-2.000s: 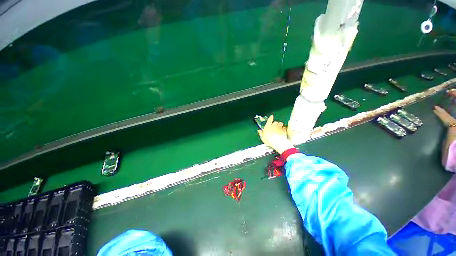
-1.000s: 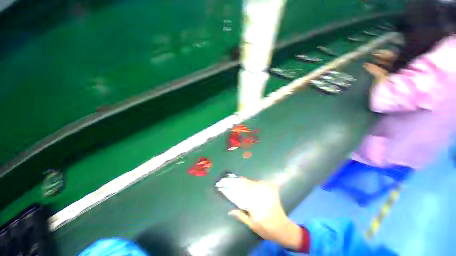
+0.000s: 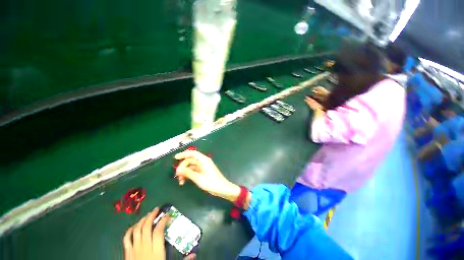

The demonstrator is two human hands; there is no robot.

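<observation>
My left hand (image 3: 145, 237), cut off by the bottom edge, holds a phone unit (image 3: 181, 231) on or just above the bench mat. The unit's green and silver board faces up inside a dark housing. My right hand (image 3: 203, 175), in a red cuff, is at the farther pile of small red parts (image 3: 191, 149), thumb and fingers bent close together. Its fingers hide much of that pile, and I cannot tell whether they pinch a part. The other red pile (image 3: 131, 199) lies left of my right hand, beyond the left one.
A whitish ledge (image 3: 147, 152) and taped post (image 3: 209, 66) border the green conveyor, which carries spaced phone units (image 3: 235, 96). Several more units (image 3: 277, 110) lie side by side on the bench near a person in pink (image 3: 361, 122). A red thing (image 3: 235, 212) shows below my right wrist.
My right hand brought a phone unit from the belt to the bench, and my left hand now holds it. My right hand has moved to the farther red pile. The view has swung right.
</observation>
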